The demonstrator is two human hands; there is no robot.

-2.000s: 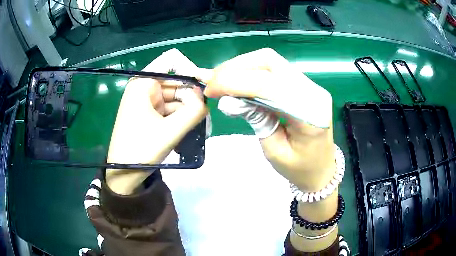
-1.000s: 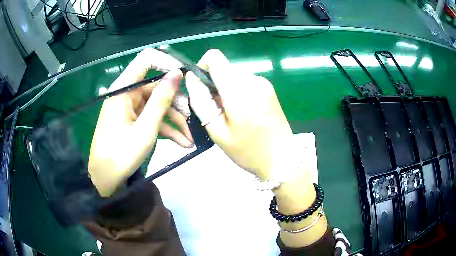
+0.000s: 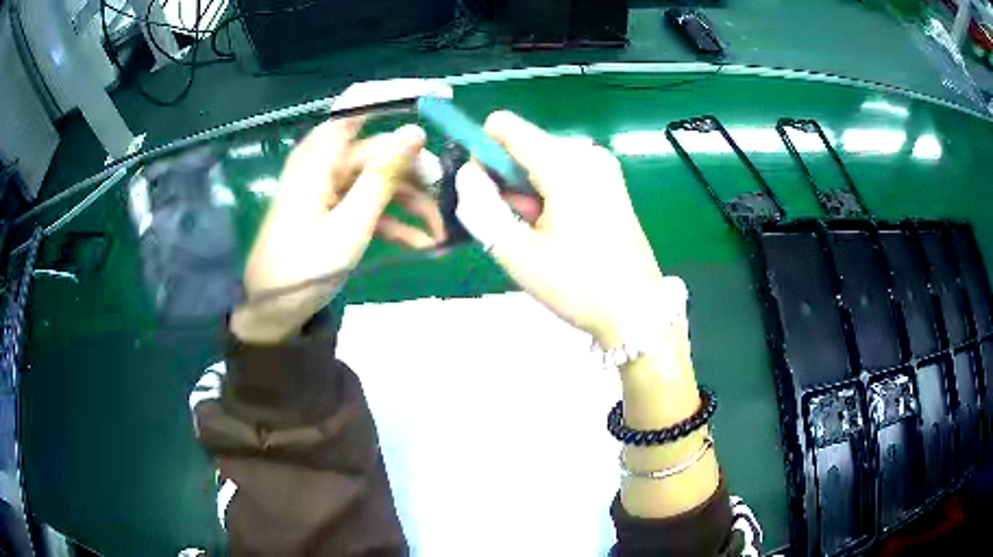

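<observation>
A thin black phone middle frame (image 3: 191,234) is held up over the bench, blurred, its solid camera end at the left. My left hand (image 3: 316,212) reaches through its open window and grips it near the right end. My right hand (image 3: 566,212) holds a pale blue strip or tool (image 3: 470,138) between thumb and fingers, its tip at the frame's upper right corner. Whether the tool touches the frame cannot be told. The right fingertips partly hide the frame's right end.
A white work sheet (image 3: 490,424) lies below my hands on the green mat (image 3: 697,326). Two loose frames (image 3: 751,207) (image 3: 838,201) lie at the right, above a black parts tray (image 3: 811,294). A black mouse (image 3: 695,31) and dark boxes (image 3: 348,33) stand at the back.
The held frame has been tilted and is now raised higher. My right hand has moved up and right, and the pale blue tool now shows broadside. The loose frames appear further left.
</observation>
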